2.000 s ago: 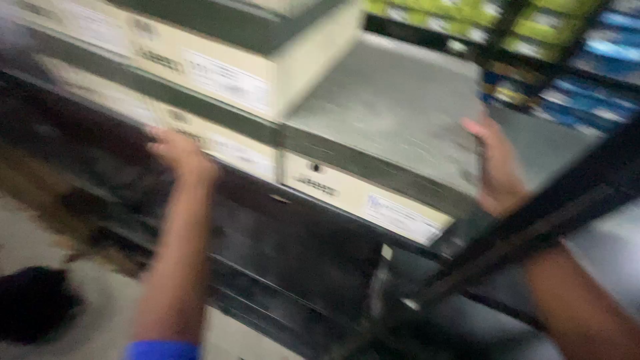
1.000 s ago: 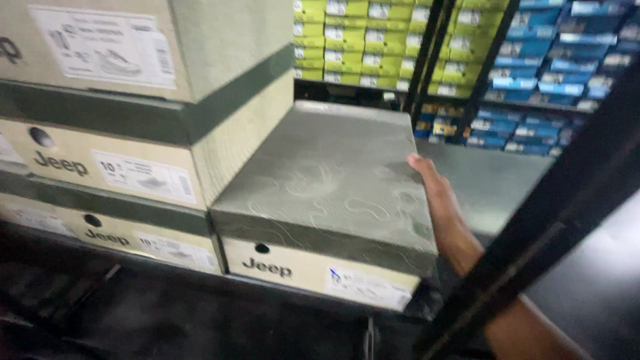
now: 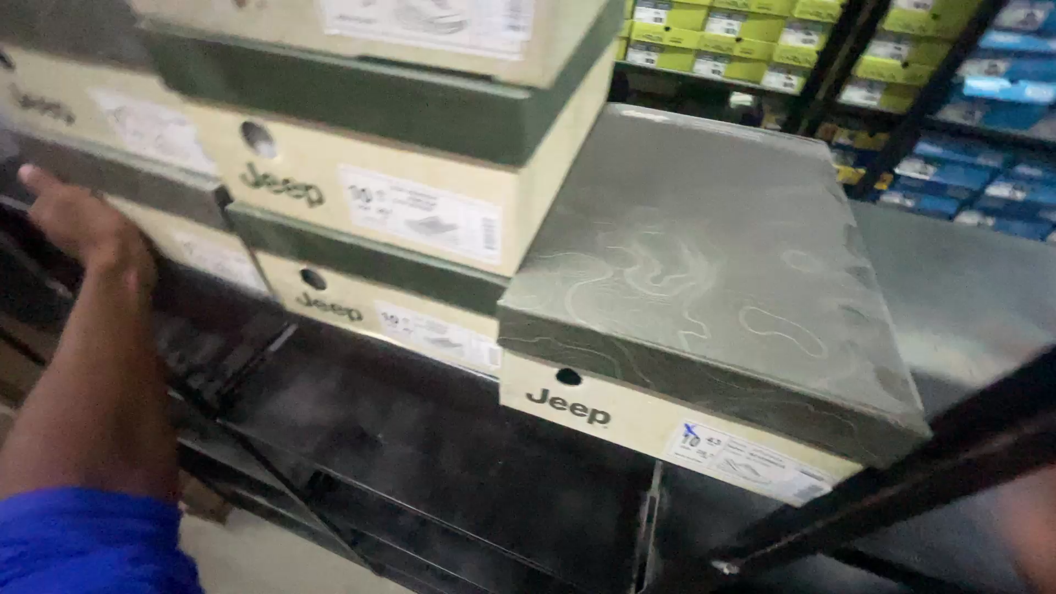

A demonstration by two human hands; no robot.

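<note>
A Jeep shoebox with a dark green-grey lid (image 3: pixel 701 272) sits on the black metal shelf, its front edge jutting past the stack on its left. Cream Jeep shoeboxes with green lids (image 3: pixel 346 181) are stacked beside it. My left hand (image 3: pixel 91 214), at the far left, rests against the lower front of another Jeep shoebox (image 3: pixel 140 173); its fingers are partly hidden, so its grip cannot be told. A blurred patch of skin at the right edge, beyond the black post, seems to be part of my right arm or hand; its fingers are not visible.
A black diagonal shelf post (image 3: pixel 899 478) crosses the lower right, close to the single shoebox. Lower shelf bars (image 3: pixel 330 487) run beneath, above a pale floor (image 3: pixel 264 553). Yellow-green boxes (image 3: pixel 718 41) and blue boxes (image 3: pixel 982 165) fill racks behind.
My right hand has left the right side of the single shoebox, where it was one second ago. My left hand, out of view then, is back in view at the far left.
</note>
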